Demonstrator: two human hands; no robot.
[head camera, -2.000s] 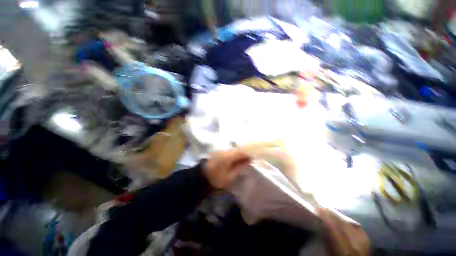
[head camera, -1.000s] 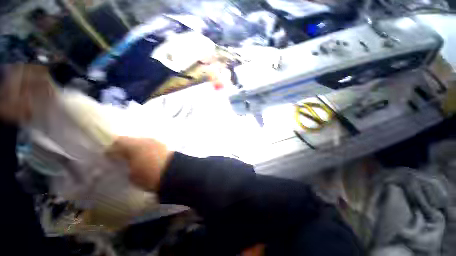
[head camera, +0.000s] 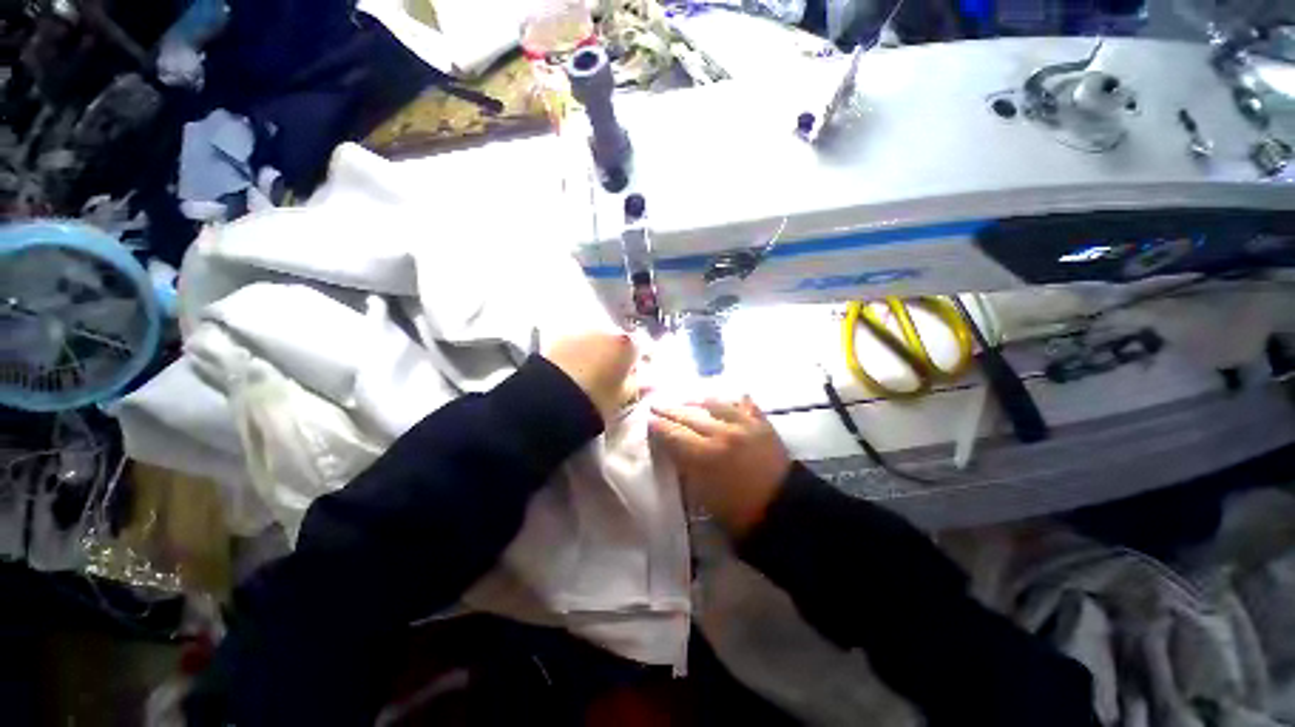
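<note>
An off-white garment piece (head camera: 320, 341) lies in large folds left of the needle and hangs over the table's front edge. My left hand (head camera: 599, 372) is on the cloth just left of the needle area (head camera: 653, 330), its fingertips lost in glare. My right hand (head camera: 727, 452) presses on the cloth's right edge just in front of the needle, fingers bent over it. The white sewing machine (head camera: 881, 199) has a blue stripe and a black panel. Whether the cloth is under the presser foot is hidden by hands and glare.
Yellow-handled scissors (head camera: 909, 348) lie under the machine arm, with a dark tool (head camera: 1006, 372) and a small dark metal piece (head camera: 1105, 354) to their right. A light blue fan (head camera: 71, 315) stands at the left. A grey-beige cloth heap (head camera: 1150, 611) is at lower right.
Both hands have moved from the left, where the cloth was held up, to the needle area. The cloth now lies on the table. The view has shifted and is sharper.
</note>
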